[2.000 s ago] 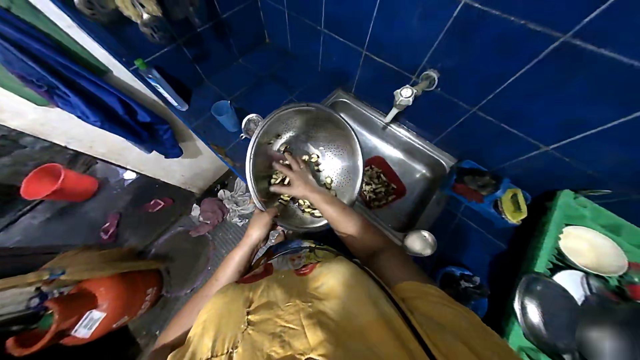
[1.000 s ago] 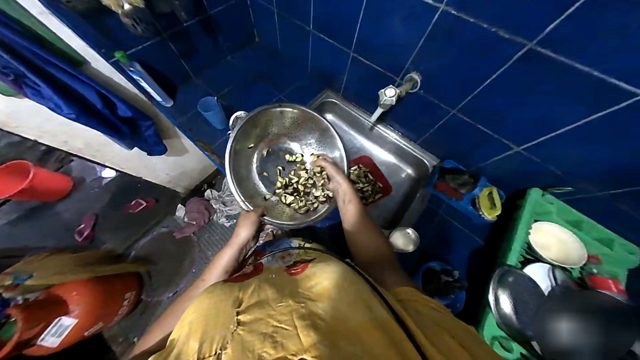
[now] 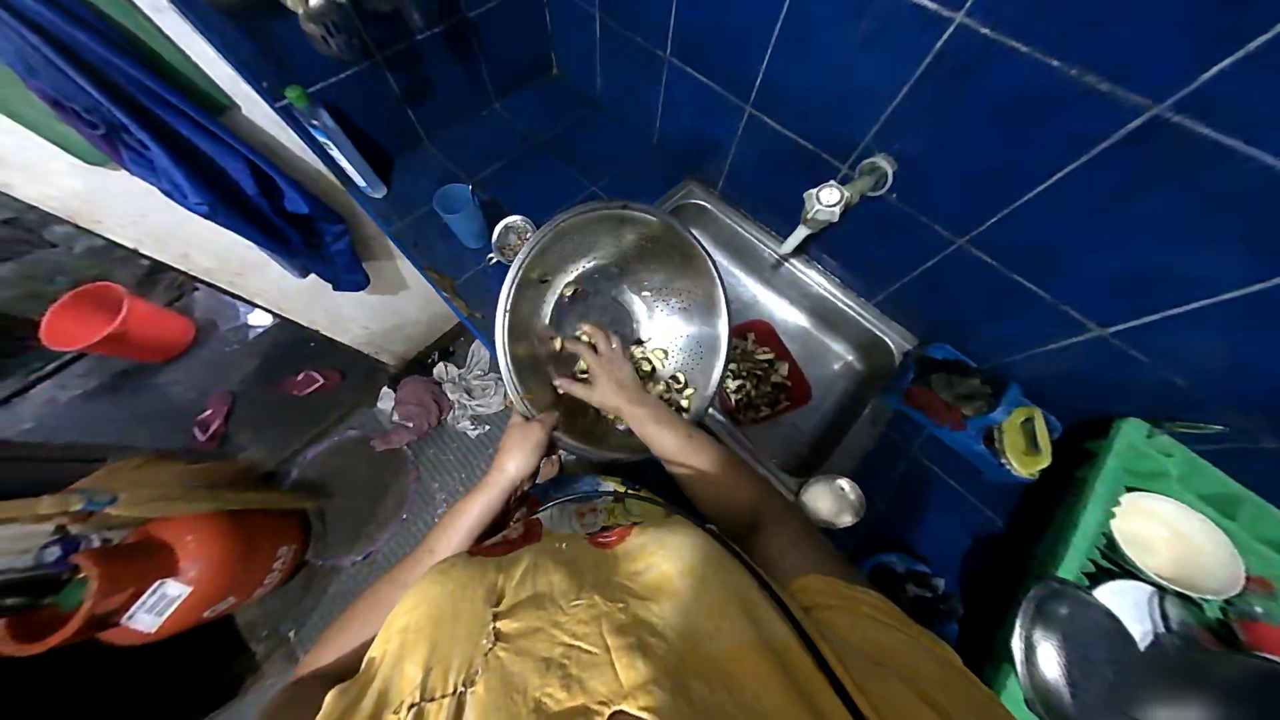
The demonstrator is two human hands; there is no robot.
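A large perforated steel bowl (image 3: 620,235) is at the edge of the steel sink (image 3: 850,340), with small cut pale pieces with dark skins (image 3: 655,375) at its bottom. My left hand (image 3: 525,445) grips the bowl's near left rim. Inside the bowl, my right hand (image 3: 600,375) has its fingers spread among the pieces; whether it holds any cannot be told. A red plastic basket (image 3: 800,385) with more cut pieces lies in the sink, right of the bowl. Above the sink is a tap (image 3: 825,205).
A blue cup (image 3: 460,215) and a small metal strainer (image 3: 513,238) are beyond the bowl. A round metal ladle (image 3: 832,501) lies at the sink's near edge. At right stands a green dish rack (image 3: 1120,450) with dishes. On the left are a red bucket (image 3: 115,322) and an orange gas cylinder (image 3: 220,560).
My right hand has moved from the pieces at the bowl's right side toward its middle, fingers now spread. The pieces lie differently in the bowl. My left hand stays at the rim.
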